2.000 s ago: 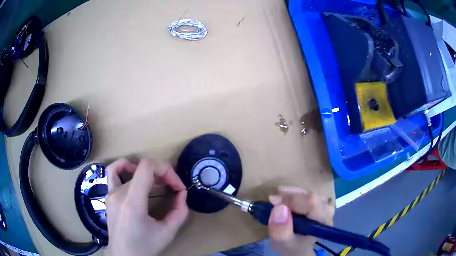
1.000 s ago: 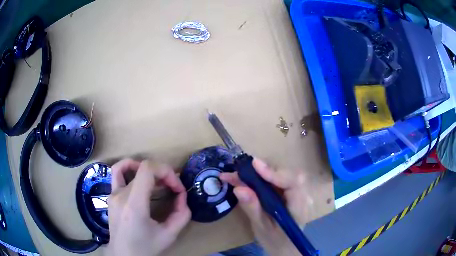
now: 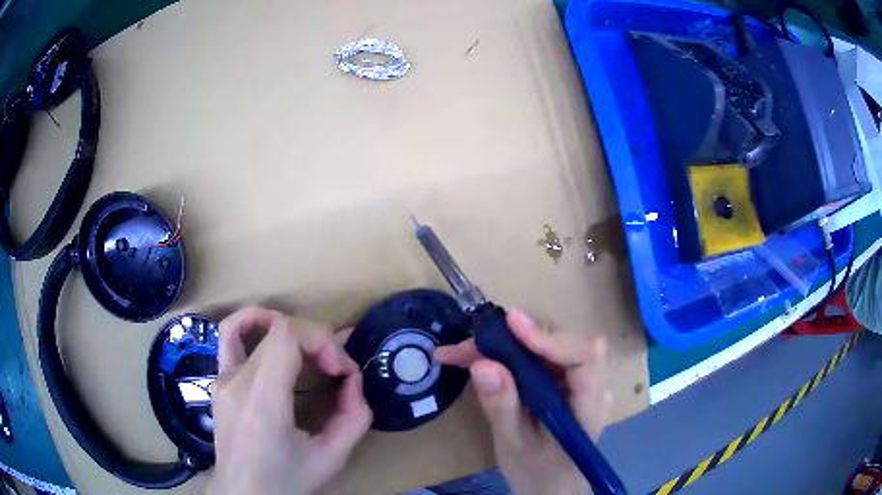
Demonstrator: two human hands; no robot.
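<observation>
A black speaker driver plate point(image 3: 416, 314) with a pale round centre and a small white label lies on the tan cardboard. My left hand point(image 3: 285, 396) pinches a thin lead wire point(image 3: 367, 364) at the plate's left side. My right hand point(image 3: 542, 387) holds the dark blue soldering iron point(image 3: 527, 367), its tip pointing up and away, clear of the plate. One right finger touches the plate near its centre. The open ear cup point(image 3: 174, 358) with a white patch is partly hidden behind my left hand. The other black ear cup point(image 3: 131, 256) has thin wire ends sticking up.
A silvery solder wire coil point(image 3: 372, 60) lies at the top of the cardboard. Solder blobs point(image 3: 551, 244) lie near its right edge. The blue tray point(image 3: 611, 145) at right holds the yellow sponge point(image 3: 725, 227) and soldering station point(image 3: 822, 126). Another headphone unit point(image 3: 82, 155) lies upper left.
The iron's tip has left the driver and swung up and away. My right hand has moved left, a finger now on the plate. The plate has turned slightly. My left hand stays nearly still.
</observation>
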